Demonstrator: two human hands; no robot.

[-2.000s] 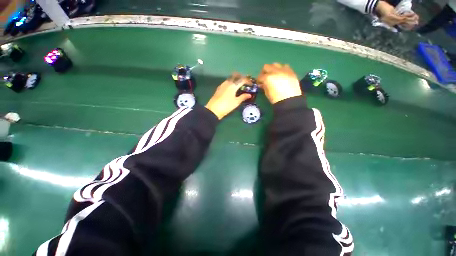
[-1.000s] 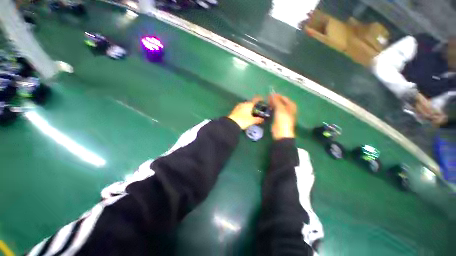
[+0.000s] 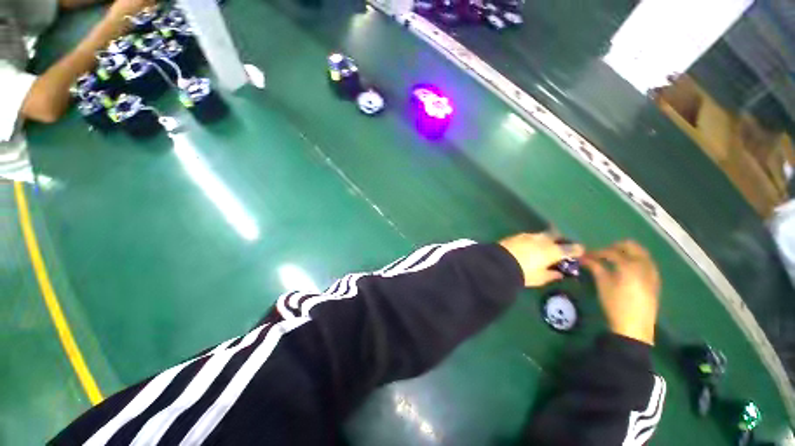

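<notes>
My left hand (image 3: 536, 259) grips the dark housing with its circuit board (image 3: 568, 264) at the right of centre. My right hand (image 3: 628, 283) is at the right side of the same unit, fingers bent and fingertips close to the board; it is blurred, and I cannot tell whether it pinches anything. The white disc part (image 3: 559, 311) with a black rim lies on the green belt just below the unit, face up. The fingers hide most of the board and housing.
A unit glowing magenta (image 3: 432, 106) stands on the belt, with another unit (image 3: 342, 66) and its disc to its left. Several units cluster at the upper left beside another person's arm (image 3: 74, 70) and a pale post (image 3: 212, 43). Two units (image 3: 708, 366) are at the lower right. A worn pale rail (image 3: 558, 131) edges the belt.
The view has swung left, so my hands and the belt units appear further right and lower. The cluster and another person's arm have come into view. My left hand still holds the unit.
</notes>
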